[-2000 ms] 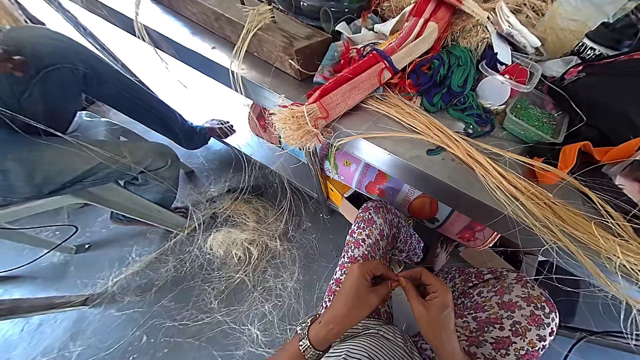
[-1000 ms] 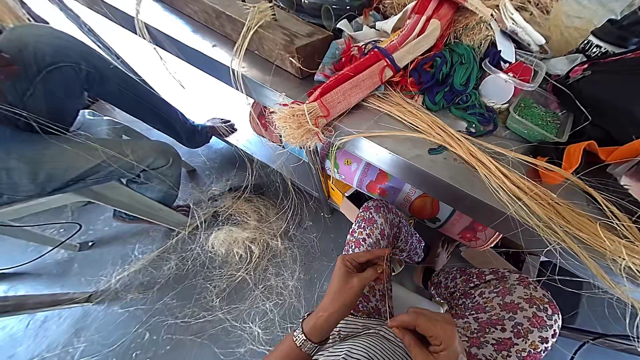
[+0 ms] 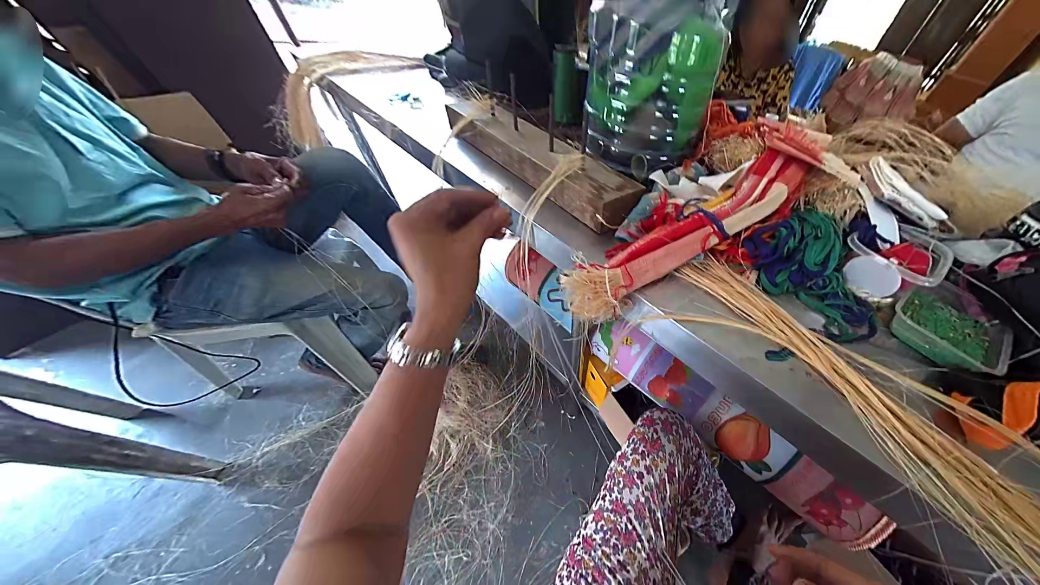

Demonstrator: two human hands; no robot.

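Note:
My left hand [image 3: 447, 231], with a metal watch on its wrist, is raised beside the table edge, thumb and fingers pinched together. Thin pale strands hang close to its fingertips; whether it grips one is unclear. Only part of my right hand [image 3: 812, 566] shows, low at the bottom edge; what it holds is hidden. A bundle of straw-coloured fibre strips [image 3: 841, 382] lies over the metal table [image 3: 731, 325]. Left of it rests a red and pink fibre bundle [image 3: 678, 253] with a frayed end. A wooden block [image 3: 561, 166] with upright metal rods bears hanging tufts of fibre [image 3: 548, 195].
A tangle of loose fibres [image 3: 479, 455] covers the floor below. A seated person [image 3: 89, 179] handles thin strands at the left. On the table are a large clear plastic container [image 3: 654, 89], green and blue yarn [image 3: 812, 260] and a plastic tub of green bits [image 3: 946, 329].
My left hand has risen from my lap toward the table edge, apart from my right hand, which is now low at the frame's bottom. The view has tilted up.

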